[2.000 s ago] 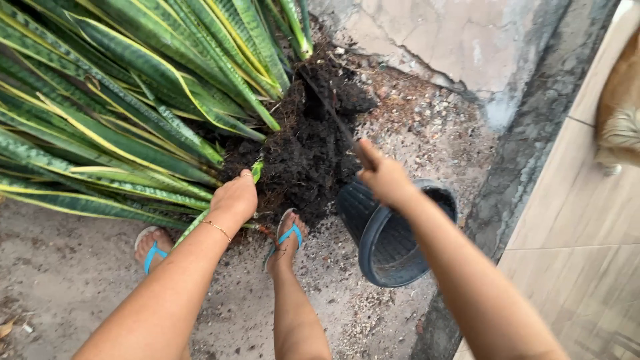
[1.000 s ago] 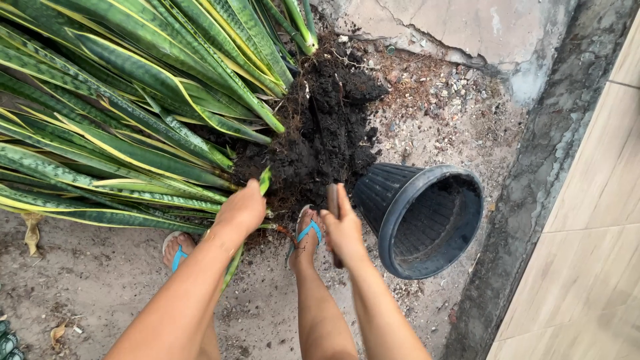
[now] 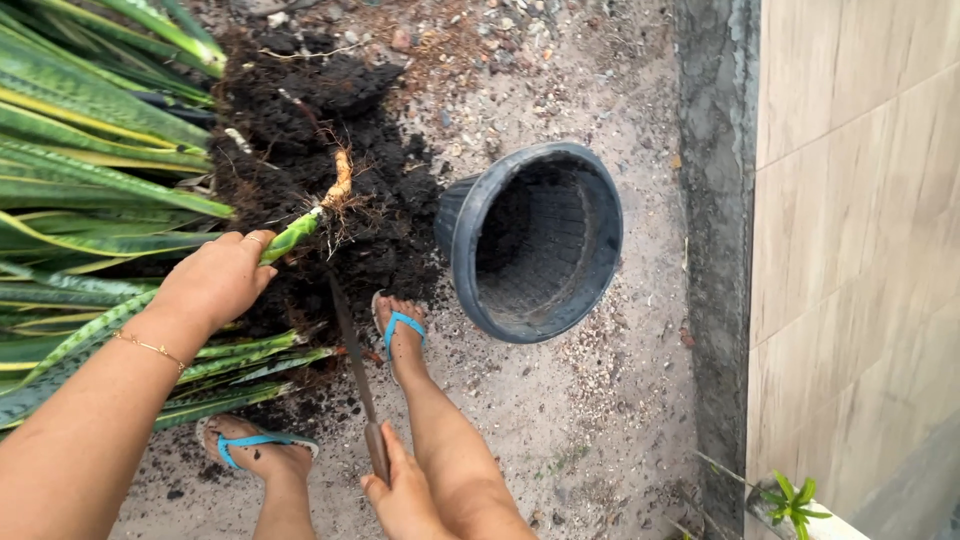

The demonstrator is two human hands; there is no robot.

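My left hand [image 3: 217,277] grips the green base of a snake plant shoot [image 3: 292,236], whose pale orange rhizome [image 3: 339,180] and fine roots point up and away over the dark soil [image 3: 390,210]. In my right hand [image 3: 405,487] is the wooden handle of a long knife [image 3: 356,352]; its blade reaches toward the soil, below the shoot's roots. The large clump of snake plants [image 3: 90,150] lies on its side at the left, its root ball broken up. Right of the soil, a black plastic pot [image 3: 469,247] lies tipped, with some soil inside.
My feet in blue flip-flops [image 3: 405,322] stand close to the soil and the knife. A rough concrete curb [image 3: 716,262] runs along the right, with a tiled surface [image 3: 847,225] beyond it. A small green plant [image 3: 796,504] is at the lower right. Gravel [image 3: 480,67] covers the ground.
The shoot's rhizome and roots now show above the soil, in my left hand's grip. The knife has moved from beside the pot to below the shoot. The view has shifted and come closer.
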